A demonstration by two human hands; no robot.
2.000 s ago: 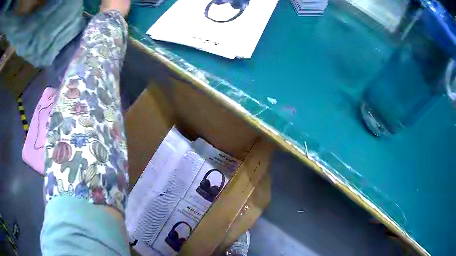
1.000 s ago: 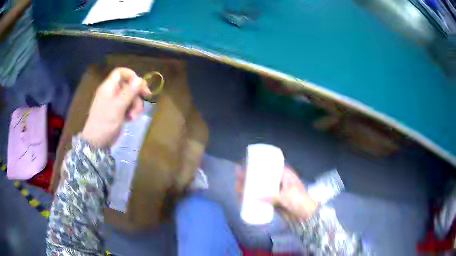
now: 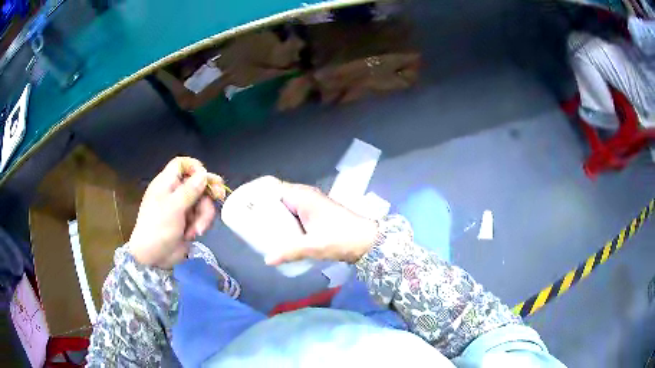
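A fist-thick white label roll (image 3: pixel 257 215) is held above my lap, tilted, with no barcodes readable on it. My right hand (image 3: pixel 327 224) is wrapped around its right side. My left hand (image 3: pixel 174 212) pinches a thin yellow band (image 3: pixel 218 190), which looks like a rubber band, at the roll's upper left end. Whether the band touches the roll is hard to tell. Both hands are bare, with patterned oversleeves on the forearms.
An open cardboard carton (image 3: pixel 99 230) stands at the left below the green-topped bench (image 3: pixel 143 32). White paper pieces (image 3: pixel 355 169) lie on the floor. A seated person's leg (image 3: pixel 600 75) and a red stool (image 3: pixel 618 136) are at the upper right. Striped tape (image 3: pixel 585 266) crosses the lower right.
The view has swung right. My two hands have come together, bringing the yellow band up to the white roll, which now lies more slanted.
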